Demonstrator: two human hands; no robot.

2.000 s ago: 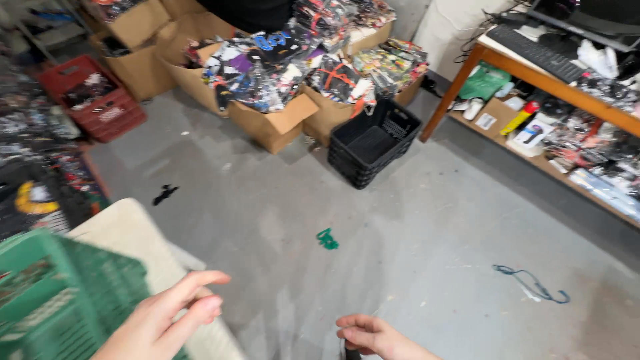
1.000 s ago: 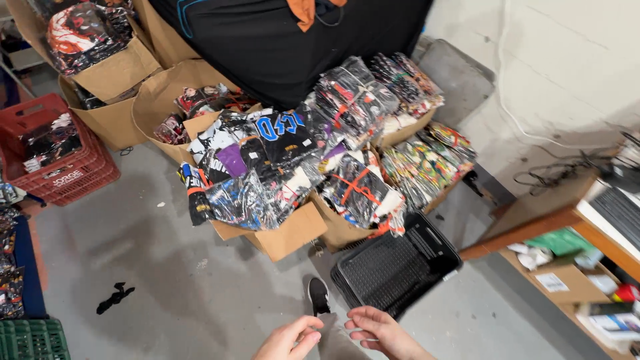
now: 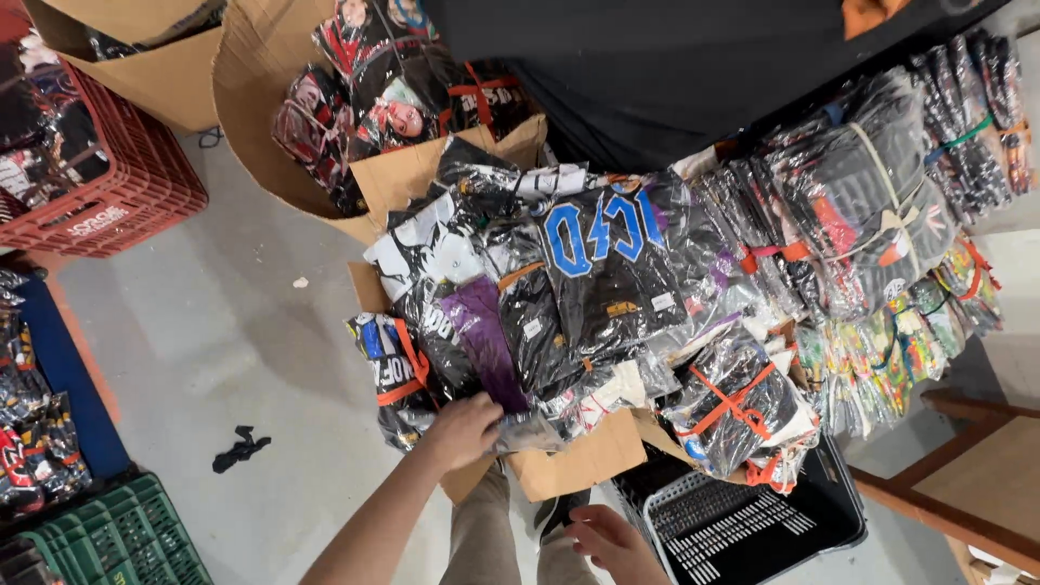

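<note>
My left hand (image 3: 461, 433) reaches onto the near left part of the heap, its fingers against plastic-wrapped garments beside a purple garment (image 3: 490, 337); whether they grip anything is hidden. My right hand (image 3: 603, 536) hangs lower, in front of the box, fingers apart and holding nothing. A bagged black T-shirt with blue lettering (image 3: 626, 284) lies on top of the heap, which overflows an open cardboard box (image 3: 573, 465). On the right are bundles of bagged garments, one tied with red-orange strips (image 3: 725, 406), another with pale cord (image 3: 853, 211).
A black plastic crate (image 3: 845, 504) stands at my right, under the tied bundle's edge. Beyond it is a wooden table leg (image 3: 959, 512). Red (image 3: 154, 171) and green (image 3: 122, 528) crates are at the left. A black scrap (image 3: 240, 449) lies on the grey floor. A taller cardboard box (image 3: 244, 106) stands behind.
The view has moved close to the boxes of bagged garments. My left hand, apart from them a second ago, is now on the heap. My right hand remains free.
</note>
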